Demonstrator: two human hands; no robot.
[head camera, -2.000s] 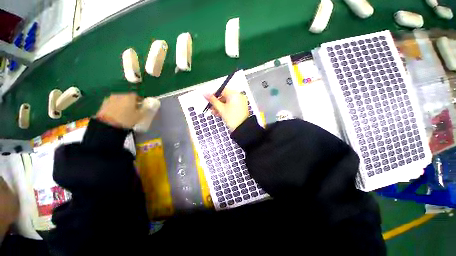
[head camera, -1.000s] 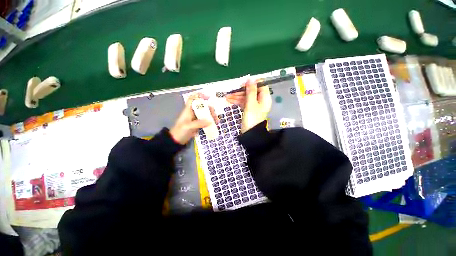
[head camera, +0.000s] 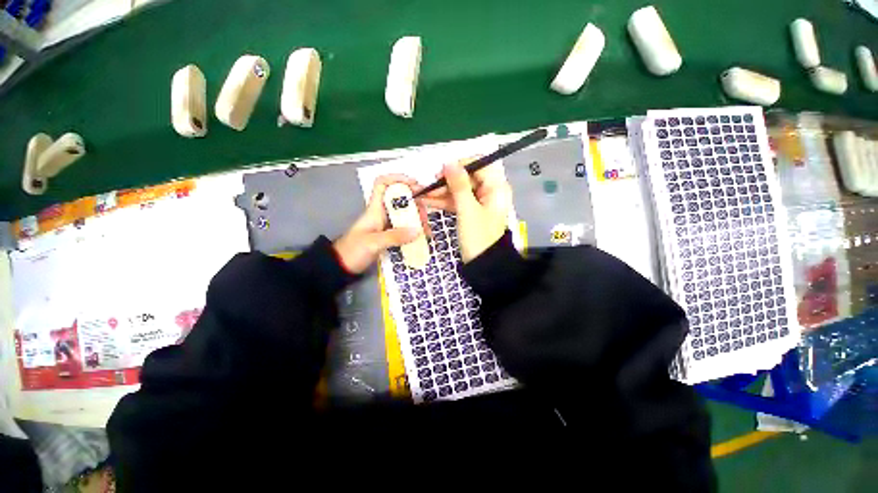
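My left hand holds a cream plastic housing upright over the label sheet. A small dark label sits on the housing's upper end. My right hand holds thin dark tweezers, their tip at the housing's upper end beside the label. The label sheet lies under both hands, with rows of dark labels and a blank white strip at its far end. The hands partly hide the sheet. Both hands are close together.
A grey work plate lies under the sheet. A stack of spare label sheets is to the right. Several housings lie on the green belt beyond. Printed cardboard covers the left bench. Clear plastic film lies at the far right.
My left hand has come from the left onto the sheet with the housing. My right hand has brought the tweezers to it. A dark label now shows clearly on the housing's end.
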